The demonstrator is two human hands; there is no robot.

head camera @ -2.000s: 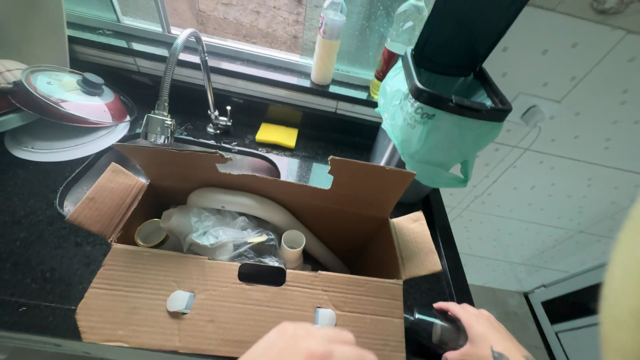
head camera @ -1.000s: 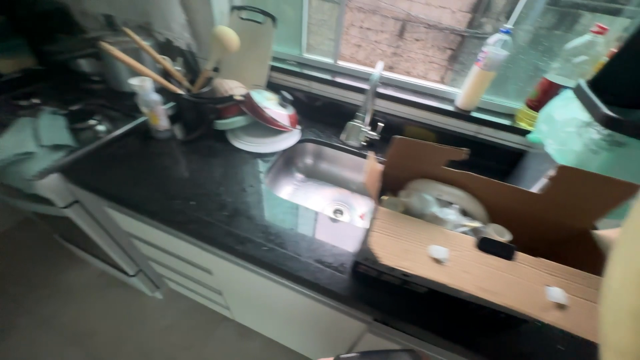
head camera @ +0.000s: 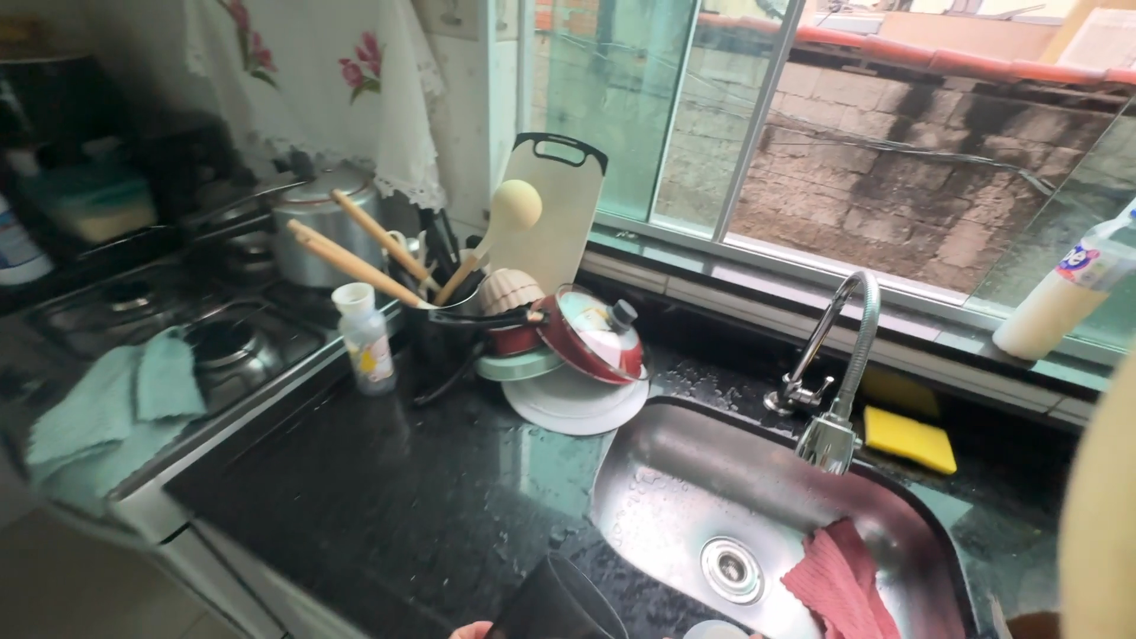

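Observation:
At the bottom edge, my left hand [head camera: 470, 630] shows only as fingertips against a black container [head camera: 559, 603], which it grips at its left side above the dark countertop. To the right of it, the top of a whitish translucent object [head camera: 715, 630] just shows. A sliver of skin [head camera: 755, 635] beside that object seems to be my right hand; the rest is out of frame and its hold is hidden. The stainless steel sink [head camera: 666, 497] lies beyond, with a red cloth [head camera: 839, 577] draped inside near the drain [head camera: 732, 570].
Behind the sink stand a faucet [head camera: 856, 355] and a yellow sponge [head camera: 910, 439]. Plates [head camera: 577, 404], a red pan lid [head camera: 590, 333] and a pot of utensils [head camera: 435, 337] stand left, near a small bottle [head camera: 365, 342]. A stove [head camera: 266, 328] holds a green cloth [head camera: 115, 417].
The view has swung far left from the cardboard box. The black container and my left fingertips now show at the bottom edge. The red cloth in the sink has come into view.

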